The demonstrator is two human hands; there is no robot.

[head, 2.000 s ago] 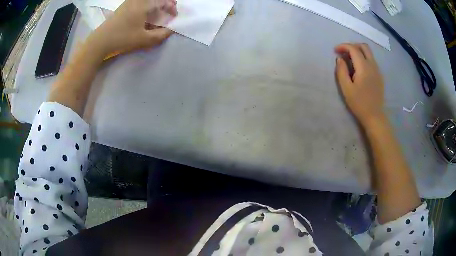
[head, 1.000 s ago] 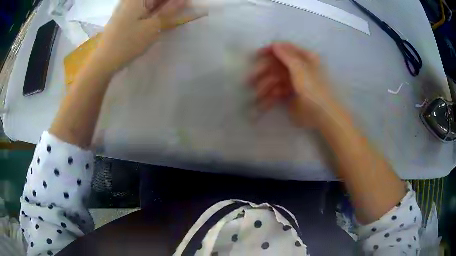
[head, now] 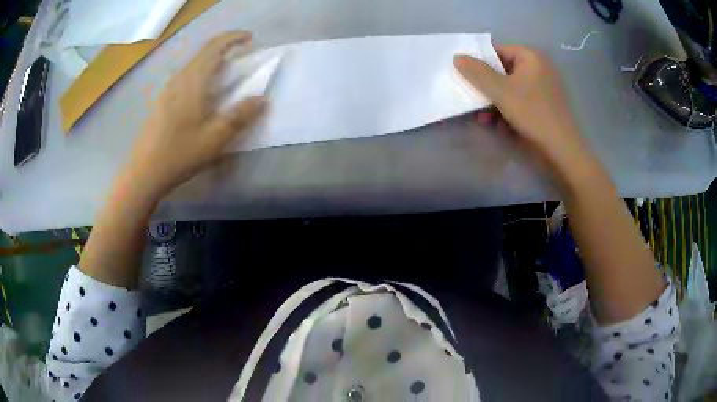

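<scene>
A white fabric piece [head: 369, 85] is stretched between my two hands over the middle of the table. My left hand [head: 200, 114], slightly blurred, grips its left end, which is partly folded over. My right hand [head: 523, 94] pinches its right end, thumb on top and fingers behind. The mustard-brown card template [head: 118, 69] lies at the upper left, partly under loose white cut pieces [head: 118, 20]. The iron [head: 678, 90] stands at the right, away from my hands.
A flat dark rectangle [head: 31, 110], possibly a phone, lies at the left table edge. Scissor handles [head: 605, 9] show at the top right. White thread ends [head: 580, 42] lie left of the iron. The table's front edge [head: 338, 210] curves in front of me. White and blue scraps show below at right.
My left hand has moved down from the upper-left stack. My right hand has taken the right end of a white piece, now spread before me. The view has shifted, and more of the template shows.
</scene>
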